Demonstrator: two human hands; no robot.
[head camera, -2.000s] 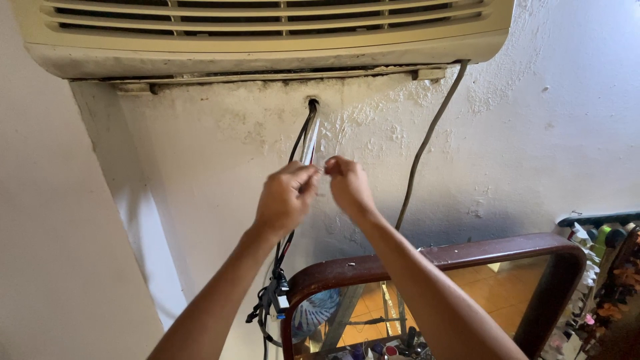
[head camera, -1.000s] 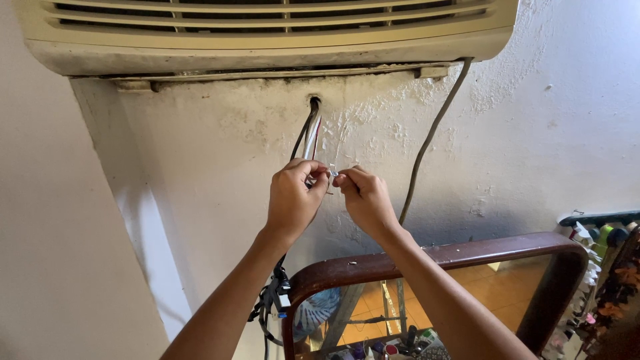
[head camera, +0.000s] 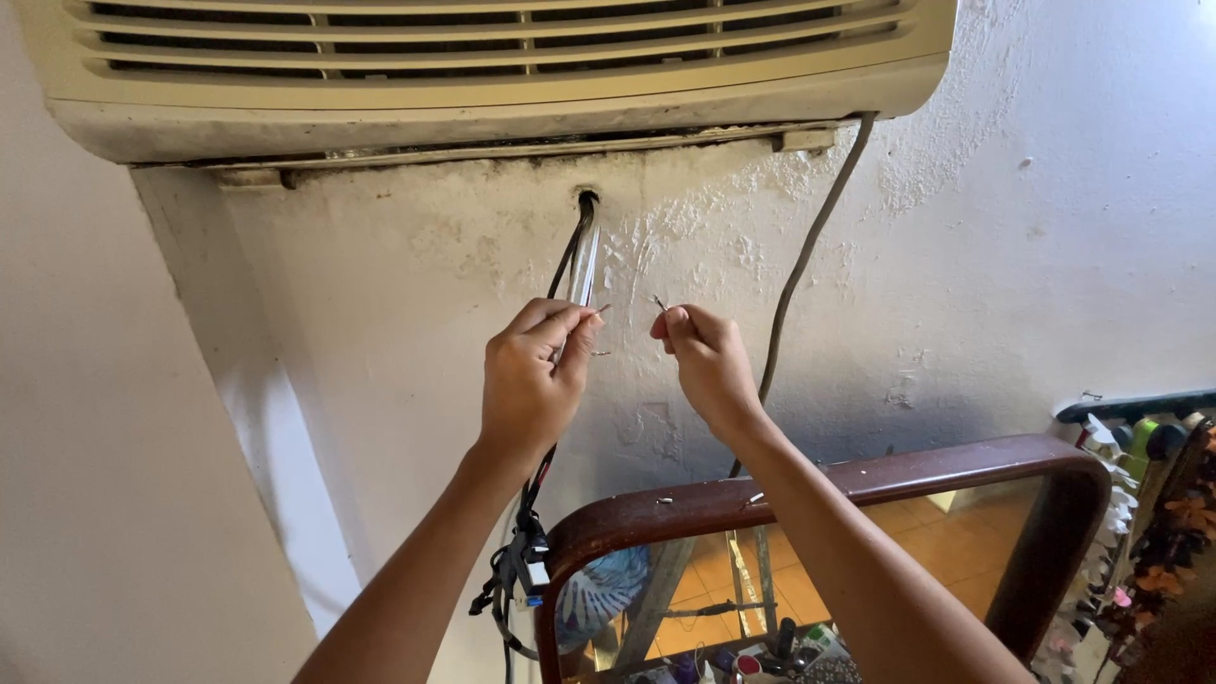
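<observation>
Black and white cables (head camera: 581, 256) come out of a hole in the wall below an air conditioner and run down behind my left hand (head camera: 537, 366). That hand pinches a thin wire (head camera: 603, 309) between thumb and finger; its end sticks out to the right. Another short wire end (head camera: 600, 353) shows just below the thumb. My right hand (head camera: 708, 356) is a little to the right, its fingertips closed around a small dark piece (head camera: 659, 303), perhaps a wire end or a tool tip. The two hands are apart.
The air conditioner (head camera: 494, 104) spans the top. A grey cord (head camera: 803, 266) hangs at the right of my hands. Below stands a mirror with a dark red-brown frame (head camera: 912, 472), small scraps on its top. A bundle of black cables (head camera: 521, 565) hangs at its left; decorations (head camera: 1164, 532) hang far right.
My hands were together at the wire one second ago; now they are apart, the right hand having moved to the right.
</observation>
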